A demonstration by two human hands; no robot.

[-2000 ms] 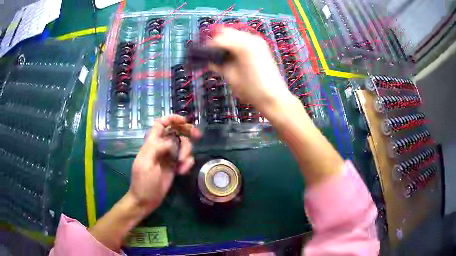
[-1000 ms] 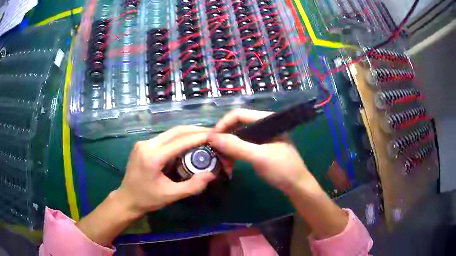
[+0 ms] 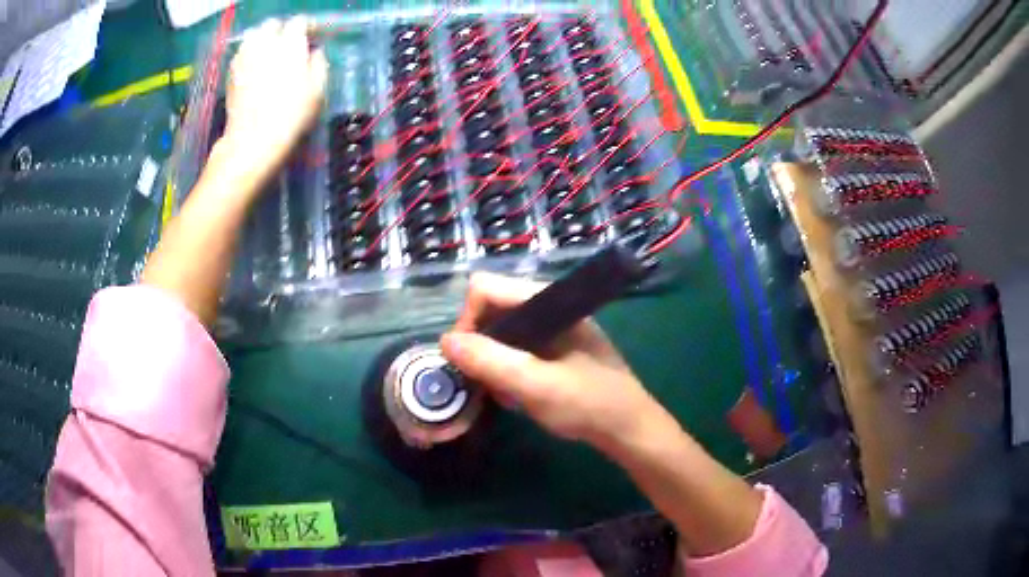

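Observation:
The round test fixture (image 3: 415, 426) stands on the green mat with a small speaker (image 3: 434, 389) face-up on its ring. My right hand (image 3: 553, 372) grips the black test probe (image 3: 575, 295), its front end at the right edge of the speaker; the fingers hide the tip. A red cable leaves the probe's rear. My left hand (image 3: 274, 96) reaches over the upper left of the clear blister tray (image 3: 305, 302); its fingertips are at the tray's far left rows, and whether they hold anything cannot be told. Several rows of speakers with red leads fill the tray's middle and right.
An empty-looking tray (image 3: 68, 293) lies at left. Another tray (image 3: 779, 51) is at the upper right. A cardboard sheet (image 3: 818, 265) with rows of speakers lies at right. A reddish-brown piece (image 3: 756, 425) and a yellow-green label (image 3: 282, 526) are on the bench.
My left hand has left the fixture and moved up over the tray's upper left. My right hand stays at the fixture with the probe. A speaker now sits on the fixture, which was bare two seconds ago.

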